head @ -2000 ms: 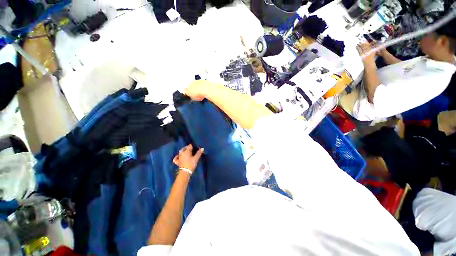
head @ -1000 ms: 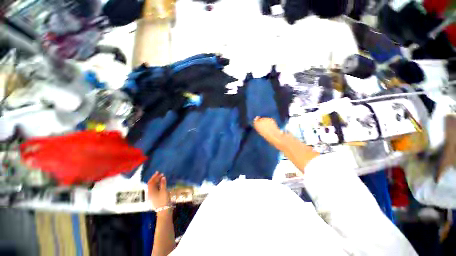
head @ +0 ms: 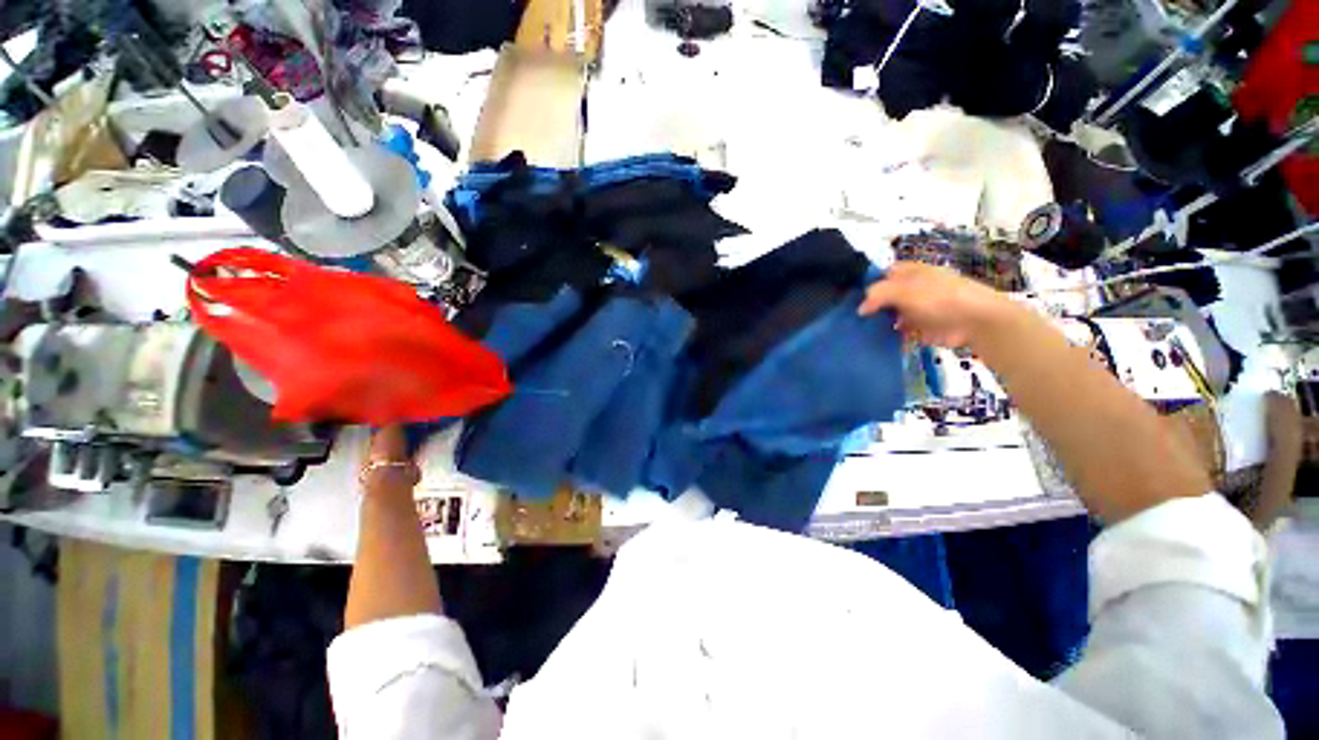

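Note:
Blue cut panels [head: 564,398] lie in overlapping piles on the white worktable in front of me, with black panels [head: 651,231] behind them. My right hand [head: 926,304] grips the right corner of a blue panel [head: 817,369] and holds that edge up and out to the right; a dark face shows beside it. My left hand [head: 388,445] is at the left, mostly hidden under the edge of the red plastic bag [head: 362,347]; only the wrist and part of the hand show, so its grip cannot be told.
A grey-white sewing machine [head: 116,376] is at left, with a white thread cone [head: 321,159] behind it. Another machine [head: 1143,354] is at right. A beige tray [head: 532,104] and dark bundles [head: 955,51] lie at the back. The table's front edge [head: 940,513] is near my body.
The view has turned left and settled. My right hand has moved right and now lifts a panel edge. My left hand has left the panels and gone to the red bag.

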